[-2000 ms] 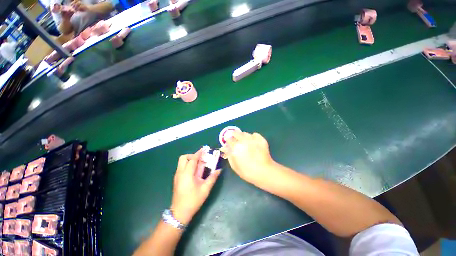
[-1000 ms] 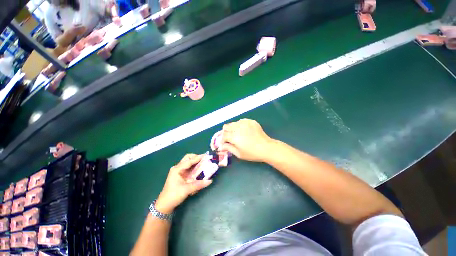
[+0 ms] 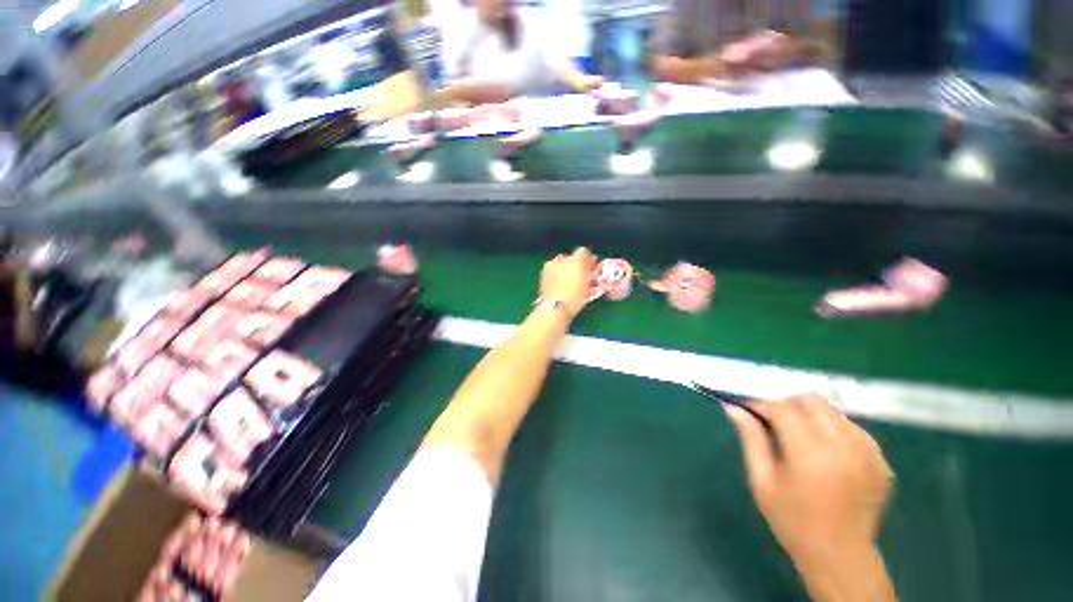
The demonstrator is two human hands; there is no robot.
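Note:
My left hand (image 3: 568, 280) reaches over the belt with its fingertips on the left side of a small pink fan head (image 3: 614, 278), whose round open face shows. The fingers hide what joins that side. A second pink fan head (image 3: 690, 287) lies just to its right. My right hand (image 3: 818, 470) is above the green bench surface and grips a thin dark pointed tool (image 3: 732, 399), perhaps tweezers, its tip toward the left. The picture is blurred by motion.
A joined pink head and handle (image 3: 900, 288) lies on the belt at right. A white strip (image 3: 635, 359) divides belt and bench. Stacked black trays (image 3: 341, 318) with pink shells stand at left, above a cardboard carton (image 3: 265, 576). A person (image 3: 518, 59) sits across the line.
The view has swung left. My hands have moved apart from the parts they held together; my left hand is now over the belt. The dark tool now shows clearly in my right hand.

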